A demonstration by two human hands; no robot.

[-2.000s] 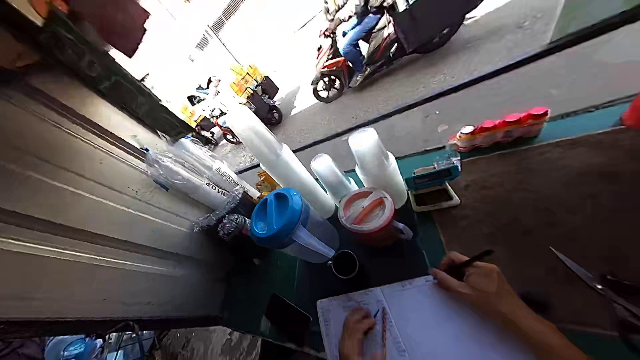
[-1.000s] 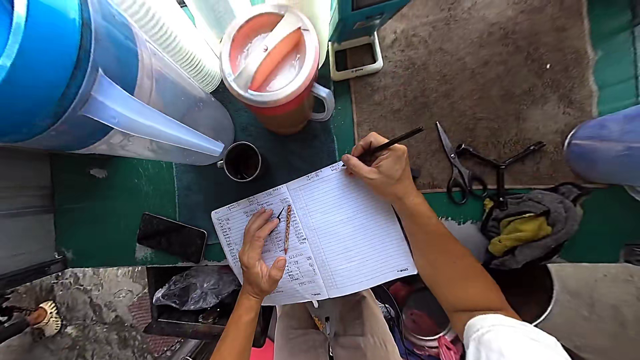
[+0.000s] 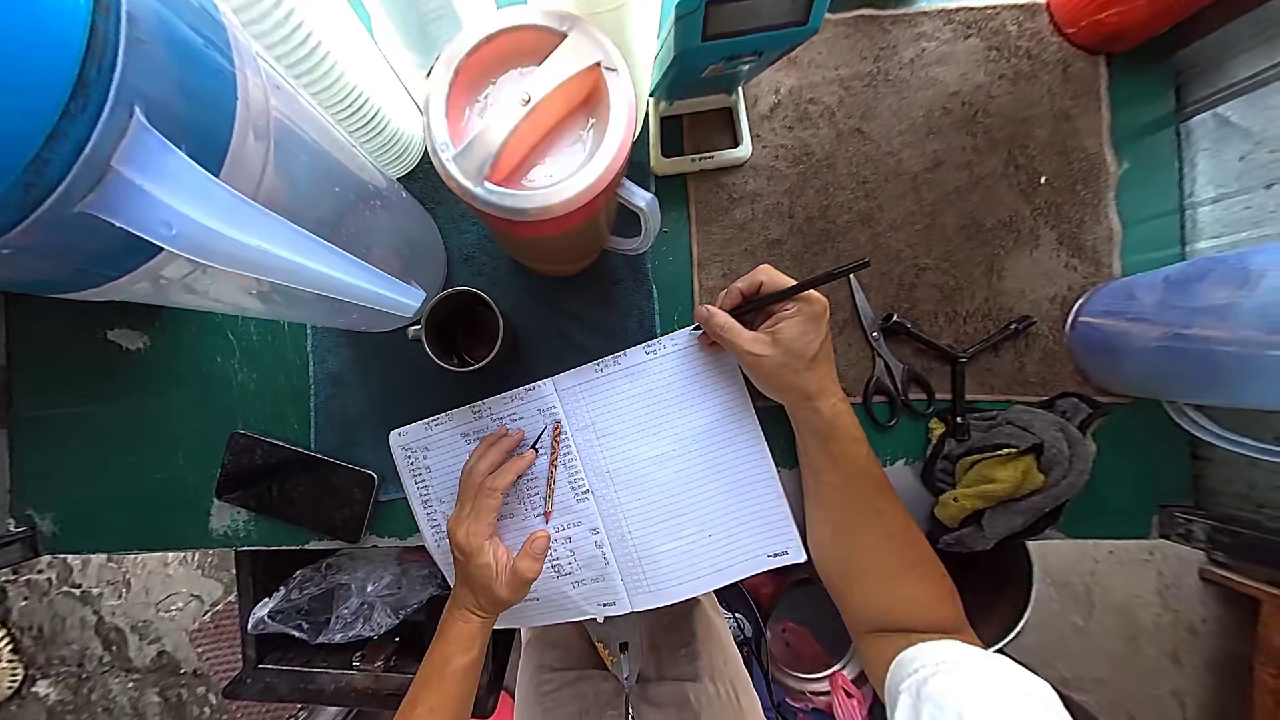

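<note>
An open lined notebook (image 3: 690, 470) lies at the counter's front edge, its left page full of handwriting and its right page written on only along the top. My right hand (image 3: 775, 335) grips a black pen (image 3: 810, 284), the tip at the top of the right page. Flat on the left page rests my left hand (image 3: 495, 520), fingers spread, holding nothing. Beside its fingers lies a patterned pencil (image 3: 552, 475), along with a small dark pointed object (image 3: 540, 437). A metal cup (image 3: 462, 328) with dark contents stands above the notebook.
A red-lidded pitcher (image 3: 540, 130), a large blue-lidded pitcher (image 3: 250, 200) and stacked plastic cups (image 3: 350, 90) stand behind. A phone (image 3: 297, 486) lies left. Scissors (image 3: 882, 365), a black three-armed holder (image 3: 958, 355) and grey cloths (image 3: 1040, 470) are right, near a bluish container (image 3: 1180, 325).
The view has swung down from the street to the counter. My left hand has settled flat on the left page; the right hand keeps the pen at the right page's top.
</note>
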